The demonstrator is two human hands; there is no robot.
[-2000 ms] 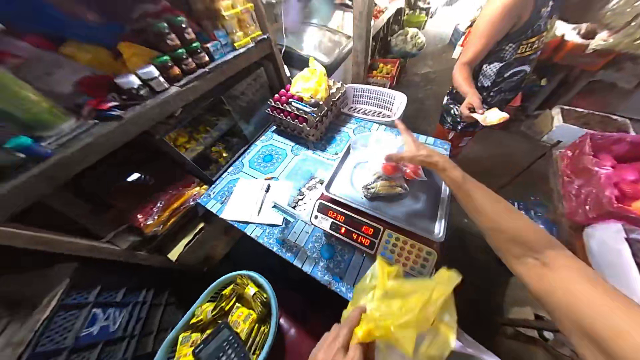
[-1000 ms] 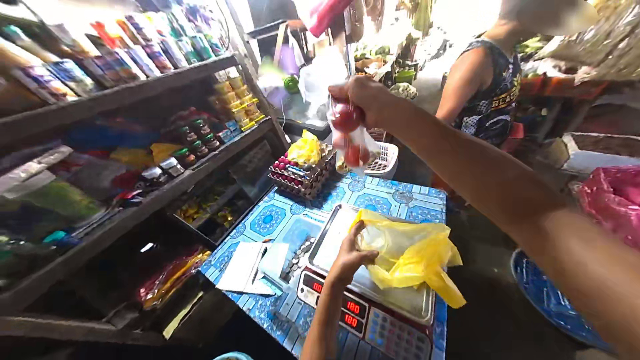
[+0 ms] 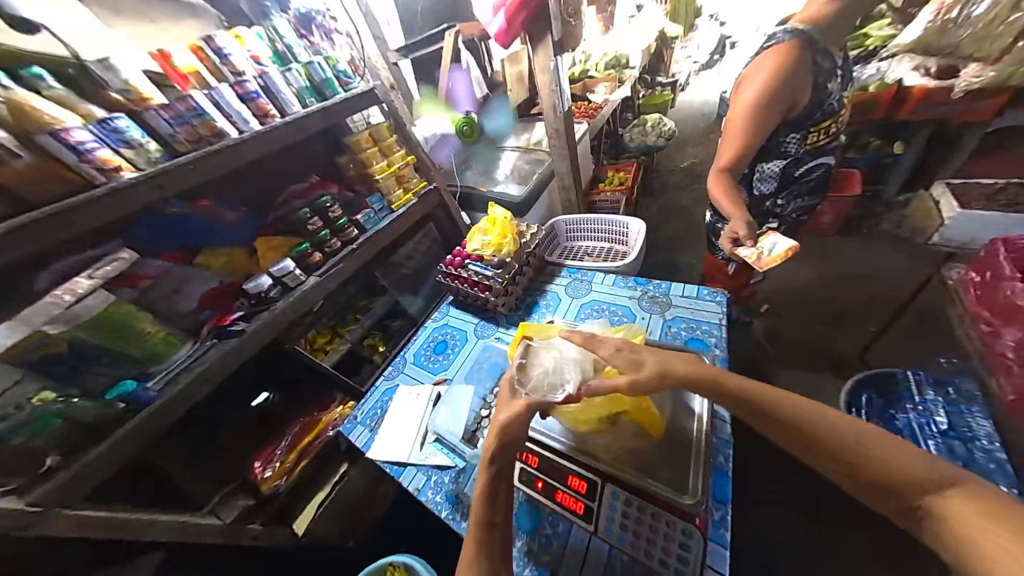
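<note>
Over the metal pan of a digital scale (image 3: pixel 668 456), both my hands meet at a yellow plastic bag (image 3: pixel 612 408). My left hand (image 3: pixel 516 396) grips the left side of the bag's mouth and a clear plastic bag (image 3: pixel 556 368) with whitish film bunched at the opening. From the right, my right hand (image 3: pixel 628 364) lies against the clear bag, fingers stretched over it; whether it grips is hard to tell. What the bags hold is mostly hidden. Left of the scale, an open notebook (image 3: pixel 408 424) and a pile of coins (image 3: pixel 482 416) rest on the blue patterned tablecloth (image 3: pixel 440 348).
Egg trays (image 3: pixel 488 280) topped by another yellow bag stand at the table's back beside a white plastic basket (image 3: pixel 596 240). Shelves of goods (image 3: pixel 192 168) run along the left. A person (image 3: pixel 776 144) holding a small packet (image 3: pixel 768 250) stands at the back right. A blue tub (image 3: pixel 920 424) is at right.
My right hand has come down from above the table, where it held up a clear bag of red produce, to the yellow bag. The yellow bag now stands more upright at my left hand.
</note>
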